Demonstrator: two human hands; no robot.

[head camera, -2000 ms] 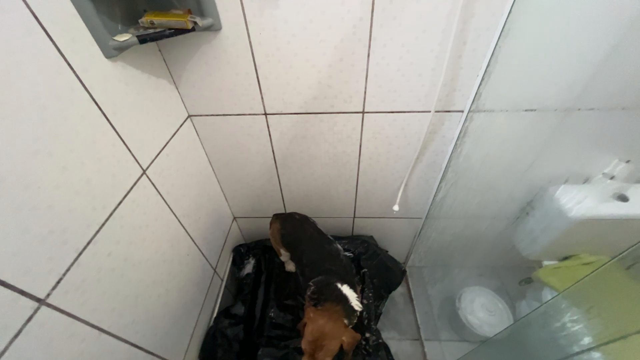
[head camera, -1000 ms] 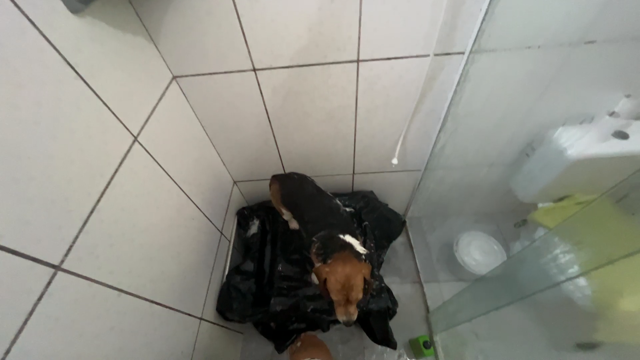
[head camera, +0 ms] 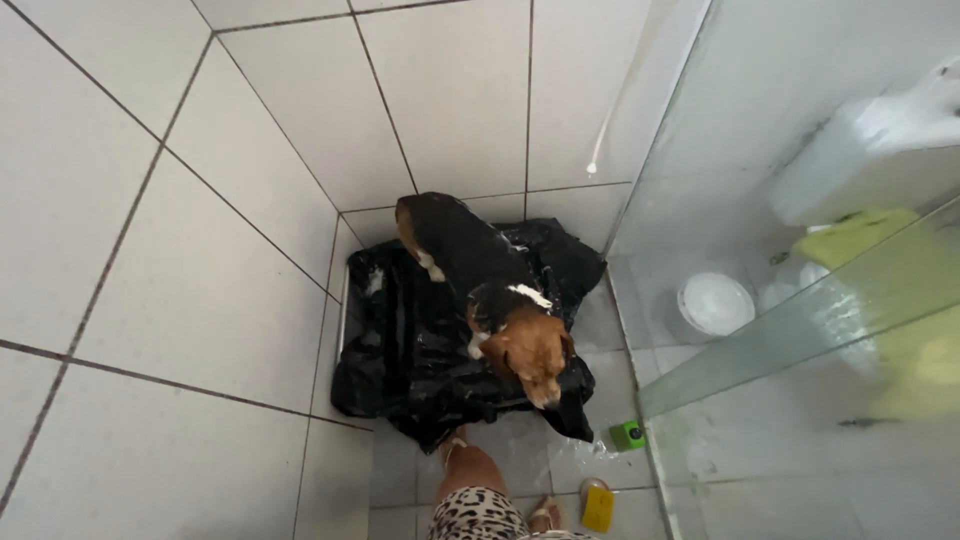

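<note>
Neither my left hand nor my right hand is in view. A black, brown and white dog (head camera: 480, 255) stands on crumpled black plastic sheeting (head camera: 420, 352) in the tiled corner of a shower. Its head points down toward the front edge of the sheeting. White lather or a white marking shows behind its neck. A green object with a dark cap (head camera: 627, 436) is on the wet floor right of the sheeting, and a yellow object (head camera: 598, 509) lies closer to my feet.
My leg in leopard-print cloth (head camera: 476, 514) reaches the near edge of the sheeting. To the right stands a glass shower panel (head camera: 787, 330). Through the glass appear a round white lidded tub (head camera: 716, 304), a white cistern and yellow cloth. A thin white cord (head camera: 611, 120) hangs by the back wall.
The view has tilted down, so the corner shelf has left it and my leg and the floor objects have come in. The dog's head is higher than two seconds ago.
</note>
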